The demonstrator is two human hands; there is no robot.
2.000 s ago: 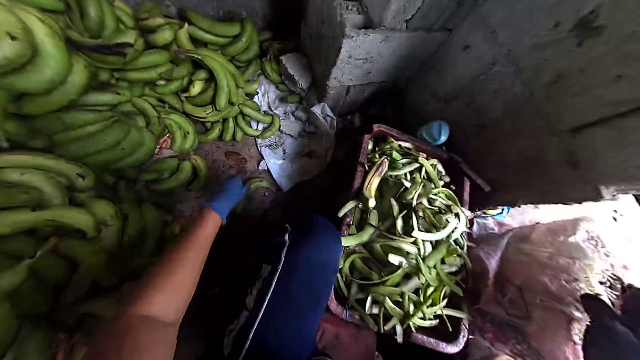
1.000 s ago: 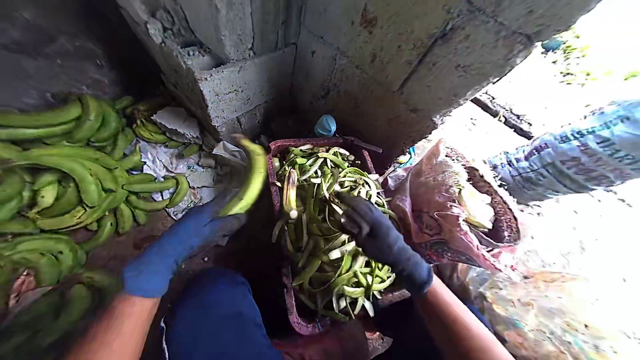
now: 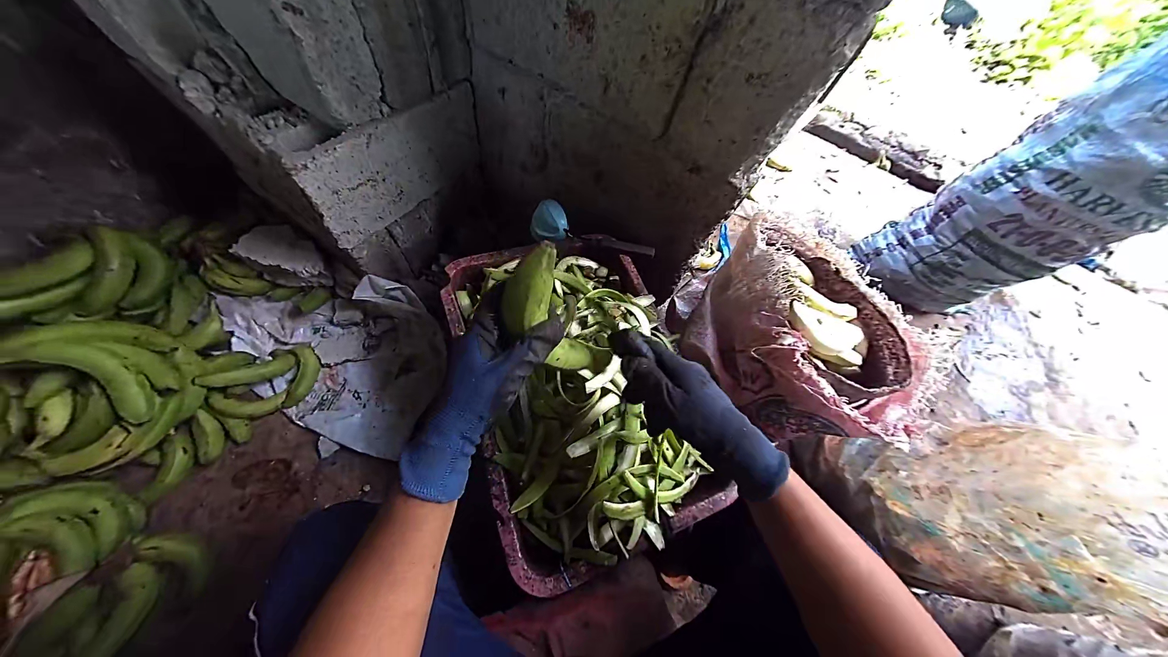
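Observation:
My left hand (image 3: 488, 374), in a blue glove with dark fingers, grips a green plantain (image 3: 529, 290) over the upper left of a reddish plastic crate (image 3: 516, 557). Green peel strips (image 3: 593, 456) fill the crate. Gloved the same way, my right hand (image 3: 689, 401) is above the crate's right side with its fingers curled; whether it holds a small tool is hidden. A green piece (image 3: 570, 354) shows between the hands, and I cannot tell if it is loose peel or part of the plantain.
Green plantains (image 3: 100, 356) lie heaped at the left beside a torn sack (image 3: 365, 392). A concrete block wall (image 3: 584, 119) rises behind the crate. To the right are an open reddish sack (image 3: 757, 365) with peeled plantains (image 3: 826, 324), a printed sack (image 3: 1013, 201) and plastic sheeting (image 3: 1004, 511).
My left hand, first reaching bare of fruit to the plantains at the left, has brought a plantain over the crate. My right hand has come into view. The view has swung right.

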